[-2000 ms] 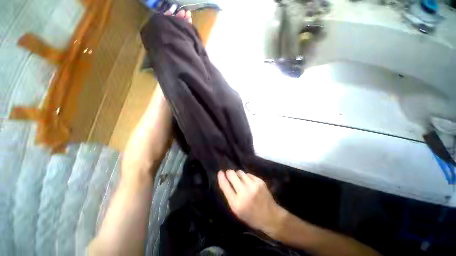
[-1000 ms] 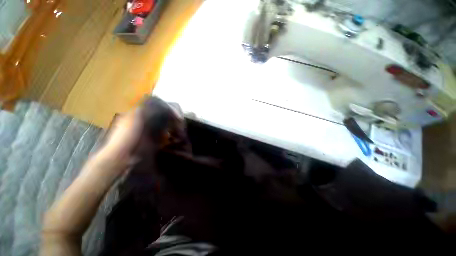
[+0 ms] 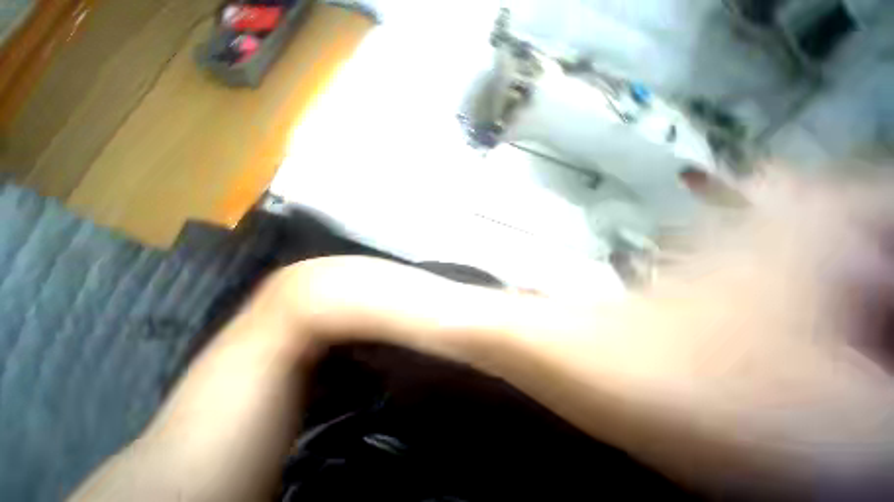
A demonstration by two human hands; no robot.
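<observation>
My left arm (image 3: 363,294) enters at the lower left, bends, and crosses the picture to the right. A large, heavily blurred skin-coloured shape (image 3: 774,265), a hand or hands close to the camera, fills the right side. I cannot tell which hand it is or how the fingers lie. A blurred dark purplish patch (image 3: 877,294), possibly the garment, is at the right edge beside it. Dark cloth (image 3: 461,412) lies below my arm, and more dark material shows along the table's front edge.
The white sewing machine (image 3: 588,132) stands at upper centre, its needle end (image 3: 480,127) over the brightly lit white table (image 3: 392,167). A grey tray (image 3: 240,69) with red items sits on cardboard (image 3: 157,147) at upper left. Quilted cloth (image 3: 88,304) is at the left.
My left arm has swung from the table's left front corner across to the right. The blurred skin-coloured shape now covers the right side, hiding the parts tray. The view has shifted.
</observation>
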